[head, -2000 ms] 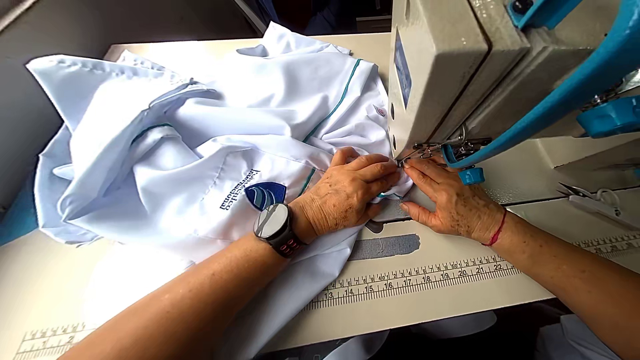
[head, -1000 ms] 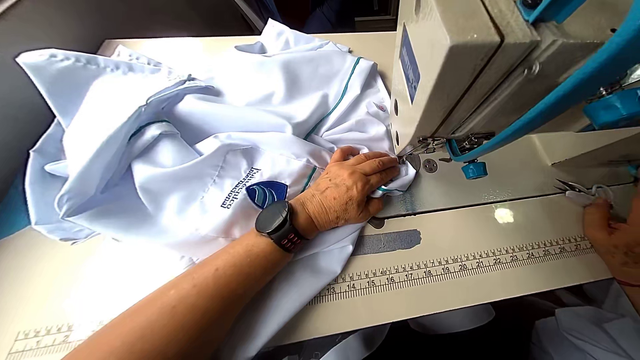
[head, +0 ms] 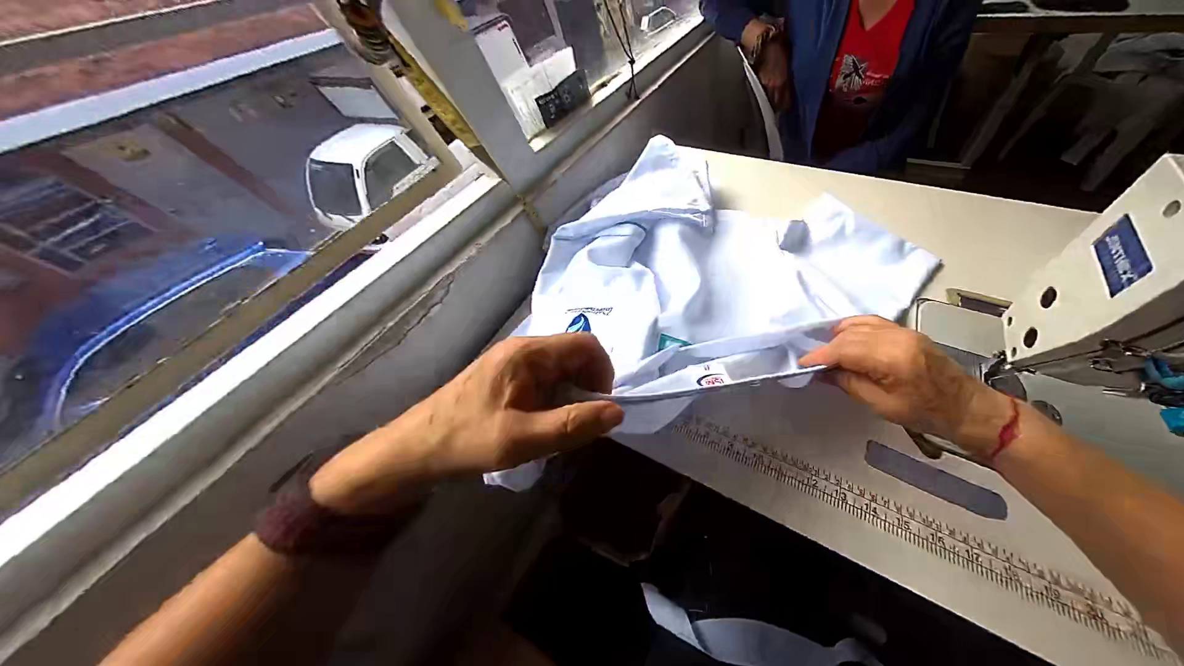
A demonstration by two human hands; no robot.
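A white garment (head: 731,277) with an embroidered blue emblem lies rumpled on the sewing table, left of the sewing machine (head: 1101,268). Its near edge, which has a small label inside, is stretched between my two hands. My left hand (head: 518,398) pinches this edge at the left, beyond the table's front edge. At the other end, my right hand (head: 888,370) grips the edge between thumb and fingers, just left of the machine's needle area.
A printed ruler scale (head: 860,504) runs along the table's front. The window sill (head: 370,342) and wall stand close on the left. A person in a blue jacket (head: 832,83) is behind the table. White cloth (head: 758,638) hangs below.
The view has swung left. My right hand has come from the small scissors at the right to the garment. The garment's edge has left the needle area and is now stretched between both hands.
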